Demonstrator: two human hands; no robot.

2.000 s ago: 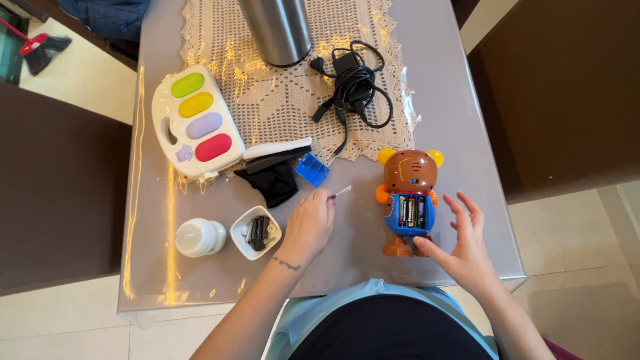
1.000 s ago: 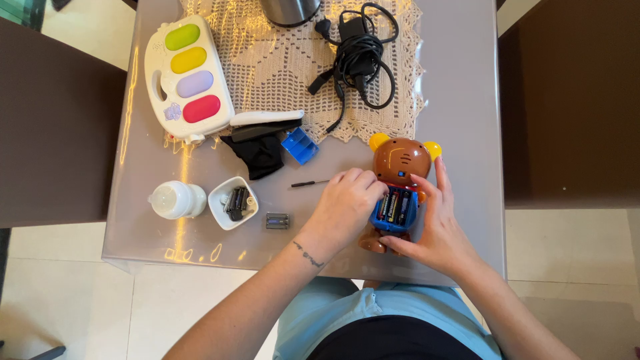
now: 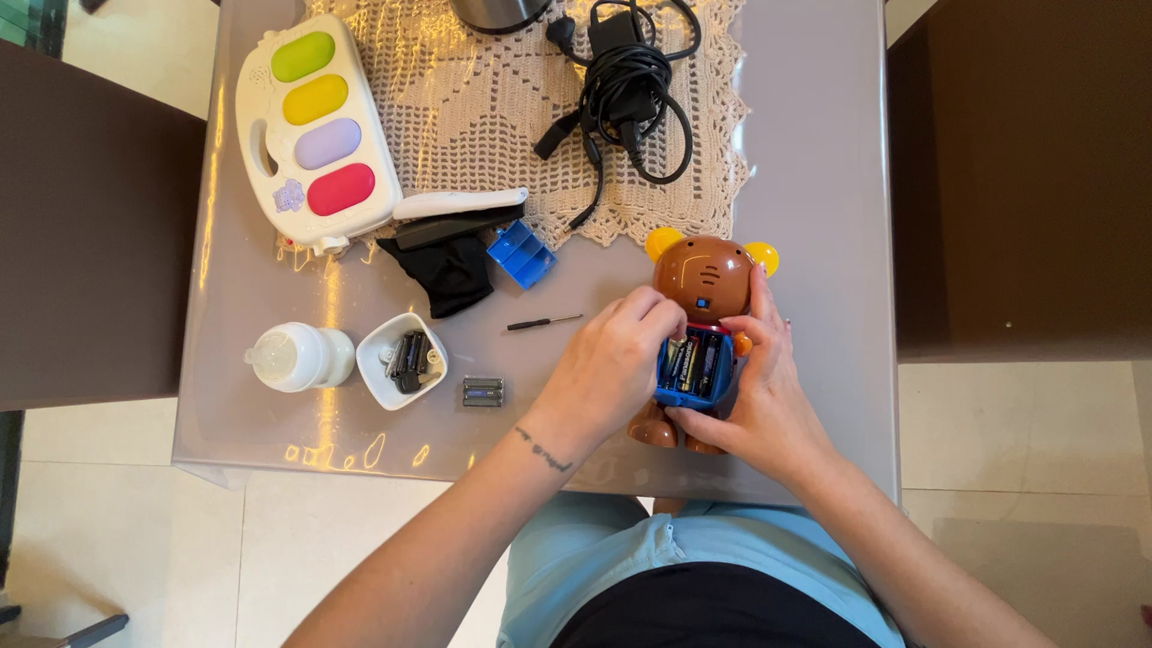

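A brown plastic bear toy [image 3: 711, 283] lies back up at the table's front right, its blue battery compartment uncovered. Several AA-type batteries [image 3: 688, 362] sit side by side in it. My right hand [image 3: 760, 387] holds the toy along its right side, thumb at the compartment's lower edge. At the compartment's upper left are the bent fingertips of my left hand [image 3: 621, 355]; whether they grip a battery is hidden. A small screwdriver [image 3: 544, 322] lies left of this hand. Nearby rest several grey batteries [image 3: 483, 391] and a blue battery cover [image 3: 522, 256].
A white bowl [image 3: 366, 360] holds dark batteries, beside a baby bottle [image 3: 297, 357]. Behind are a white toy panel [image 3: 270, 193] with coloured buttons, a black cloth [image 3: 450, 274], a coiled black power cable [image 3: 630, 99], a crocheted runner [image 3: 504, 108] and a metal container [image 3: 499, 13].
My left hand has moved from left of the toy to its battery compartment, and the screwdriver it held now lies on the table. My right hand has closed around the toy's side.
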